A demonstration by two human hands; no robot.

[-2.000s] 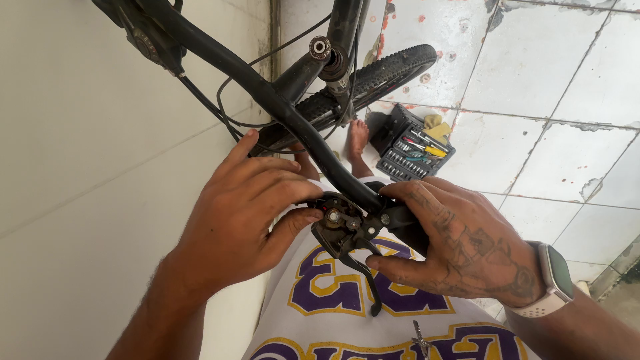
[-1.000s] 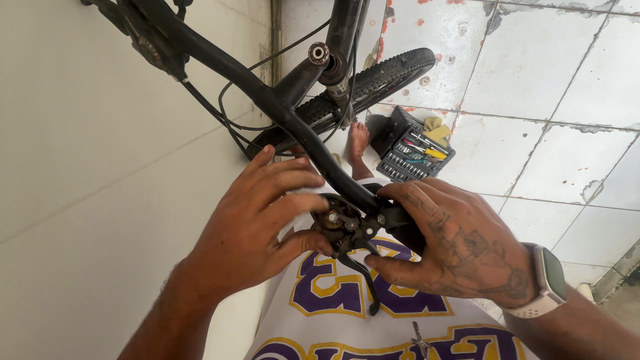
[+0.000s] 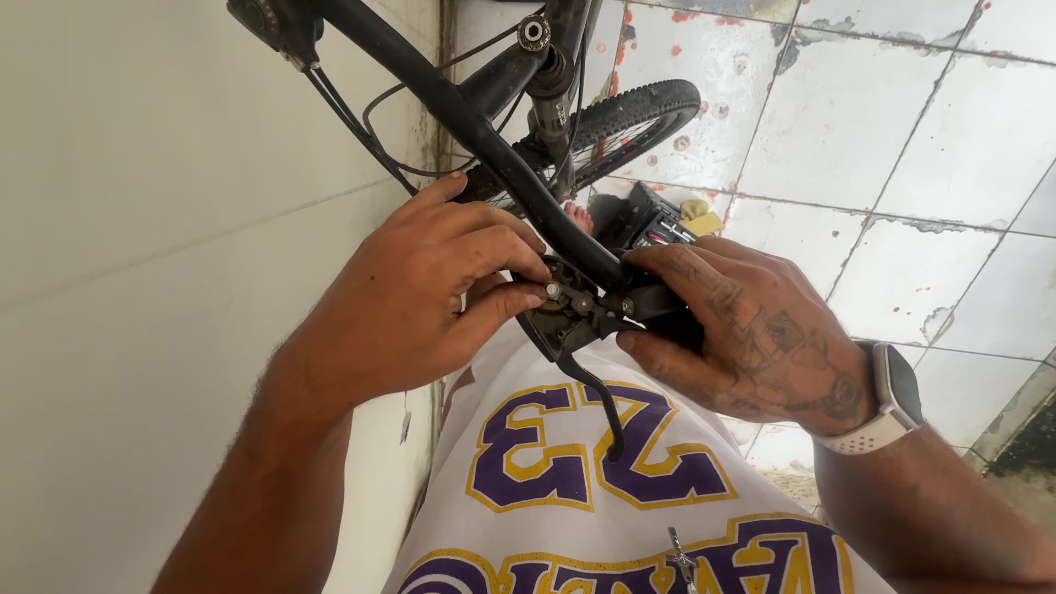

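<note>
A black bicycle handlebar (image 3: 511,165) runs diagonally down to the opened shifter and brake lever unit (image 3: 569,318), whose inner metal parts and bolt are exposed. My left hand (image 3: 429,289) has its thumb and index fingertip together at the bolt; whether a small part is between them I cannot tell. My right hand (image 3: 742,338), with a watch (image 3: 891,396) on the wrist, is wrapped round the handlebar's end beside the unit. The curved brake lever (image 3: 606,404) hangs below, over the white jersey.
A pale wall (image 3: 165,165) rises close on the left. The front wheel (image 3: 660,115) and black cables (image 3: 355,124) lie beyond the bar. Past my right hand, a toolbox (image 3: 652,219) with a yellow cloth (image 3: 701,219) stands on the tiled floor (image 3: 891,165) near a bare foot (image 3: 579,217).
My left hand's fingers, spread apart over the shifter a second ago, have come together at its bolt. My right hand has stayed on the bar end.
</note>
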